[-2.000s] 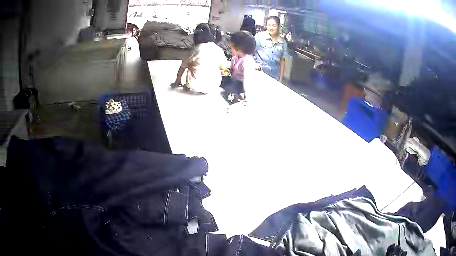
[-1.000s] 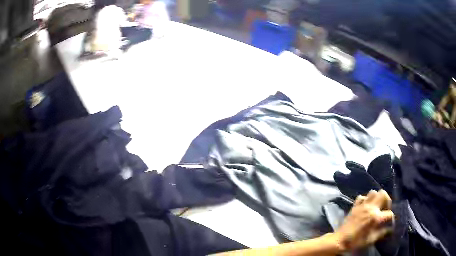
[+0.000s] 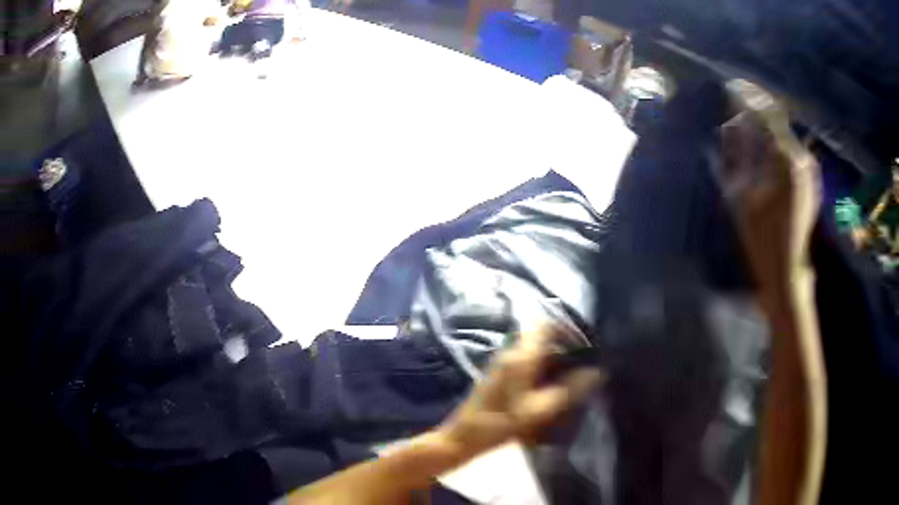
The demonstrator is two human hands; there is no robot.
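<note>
A dark denim garment hangs raised at the right, blurred by motion. My right hand is at its upper right edge, fingers bent on the dark cloth. My left hand is at its lower left edge, fingers bent around a dark fold; the hand is blurred. A garment with its shiny pale grey-blue inner face up lies behind my left hand, partly covered by the raised one. No snips can be seen.
Crumpled dark denim lies at the left, with a stitched dark piece reaching to the middle. The long white table stretches ahead. A blue crate and a cardboard box stand beyond its right edge. Partly cropped children sit at the far end.
The view has swung right and down. My right hand has come into view, raised with dark cloth. My left hand has moved left from the right-hand side of the pale garment, which is now partly covered.
</note>
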